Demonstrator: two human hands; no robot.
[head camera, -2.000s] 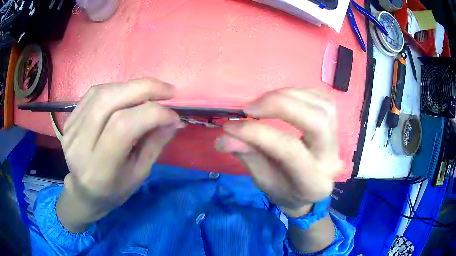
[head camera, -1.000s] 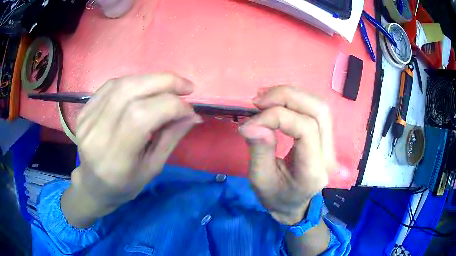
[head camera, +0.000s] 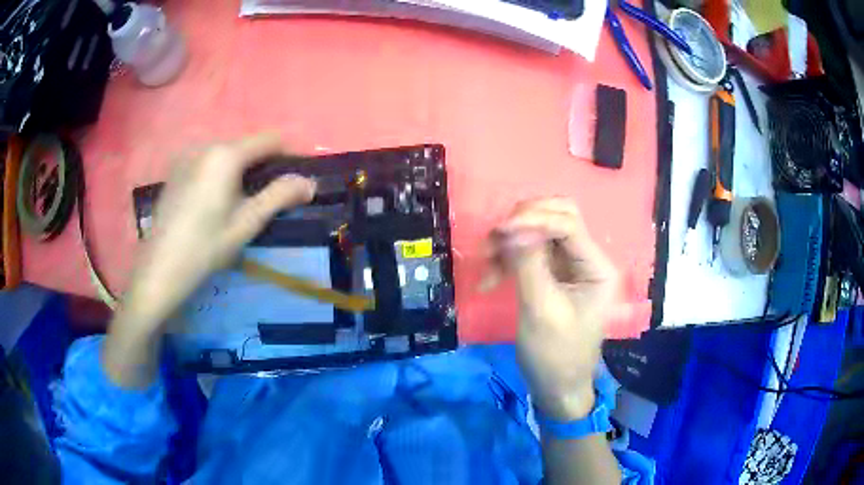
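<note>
The tablet assembly (head camera: 398, 199) lies open side up on the pink-red mat, tilted slightly, its near edge by the blue clothing. An orange flex cable (head camera: 305, 285) runs diagonally over the silver-grey battery (head camera: 284, 265). Black tape strips and a yellow label (head camera: 417, 248) show at the right end. My left hand (head camera: 213, 213) is blurred and lies over the tablet's left part; whether it grips anything is hidden. My right hand (head camera: 554, 275) is raised to the right of the tablet, apart from it, blurred, with fingers curled; I cannot tell if it holds something small.
A translucent bottle (head camera: 152, 47) stands at upper left, a tape roll (head camera: 45, 185) at the left edge. A black block (head camera: 610, 126) lies right of the tablet. Blue-handled pliers (head camera: 629, 45), an orange-black tool (head camera: 723, 147) and another roll (head camera: 758, 235) are farther right.
The tablet has turned from edge-on between both hands to lying flat with its inside showing. My right hand has let go of its edge and is apart from it. The view has shifted somewhat.
</note>
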